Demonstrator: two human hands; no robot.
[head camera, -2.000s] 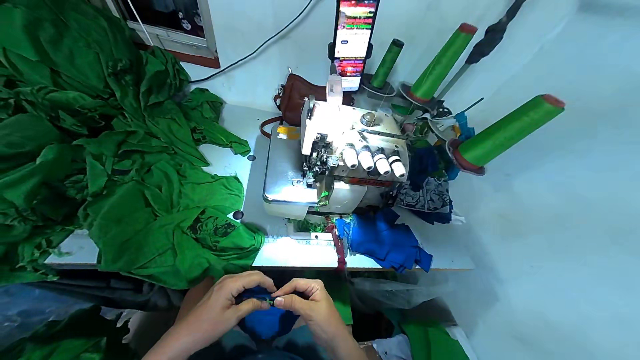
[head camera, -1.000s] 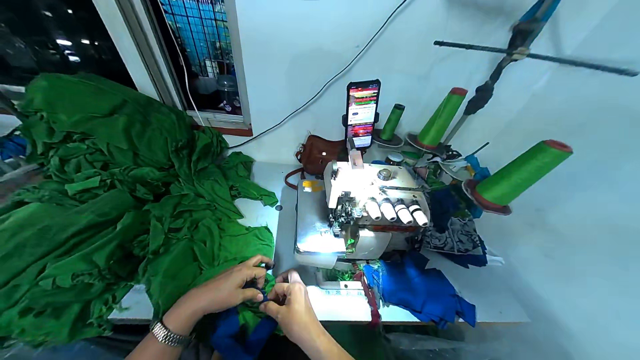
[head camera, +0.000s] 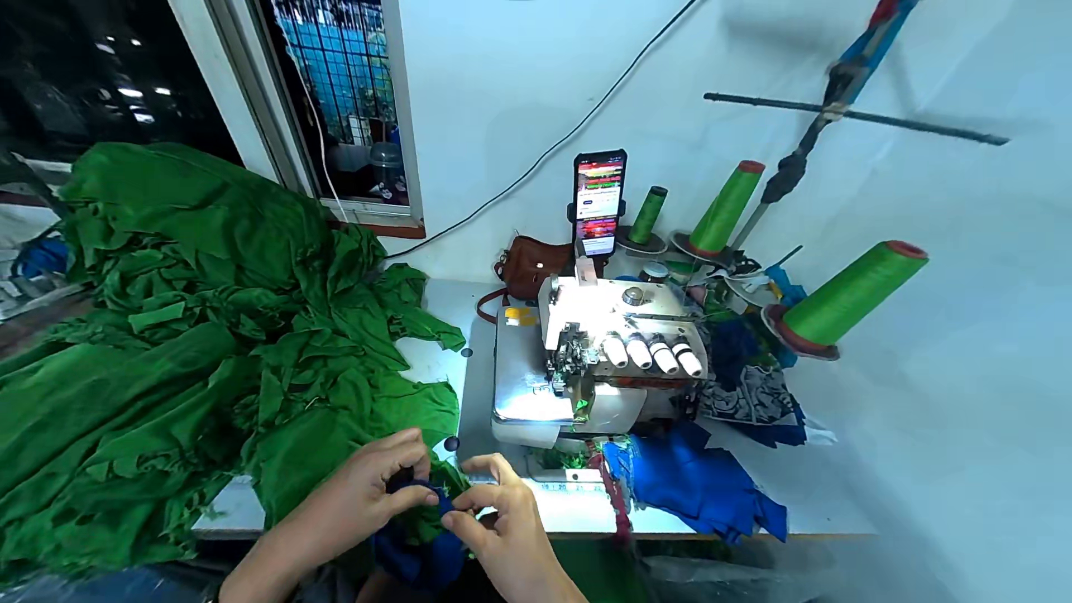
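My left hand (head camera: 381, 486) pinches the upper edge of a blue fabric piece (head camera: 423, 559) between thumb and fingers, low in the view at the table's front edge. My right hand (head camera: 507, 523) grips the same edge a little to the right, thumb against fingertips. Green fabric shows between and behind the hands. Beyond them to the right stands a serger sewing machine (head camera: 620, 327) with its lamp lit. Blue cloth pieces (head camera: 695, 481) lie at its front right. The lower part of the held cloth is partly hidden by the hands and in shadow.
A large heap of green fabric (head camera: 184, 335) covers the left side. Green thread cones (head camera: 858, 293) stand behind and right of the machine. A phone (head camera: 599, 201) in a holder and a brown leather bag (head camera: 532, 266) are at the back. A dark red strip (head camera: 615, 494) hangs over the table edge.
Both hands have moved left toward the green heap, and green fabric now shows at the held blue cloth. The view has tilted up, bringing in more of the window and thread stand.
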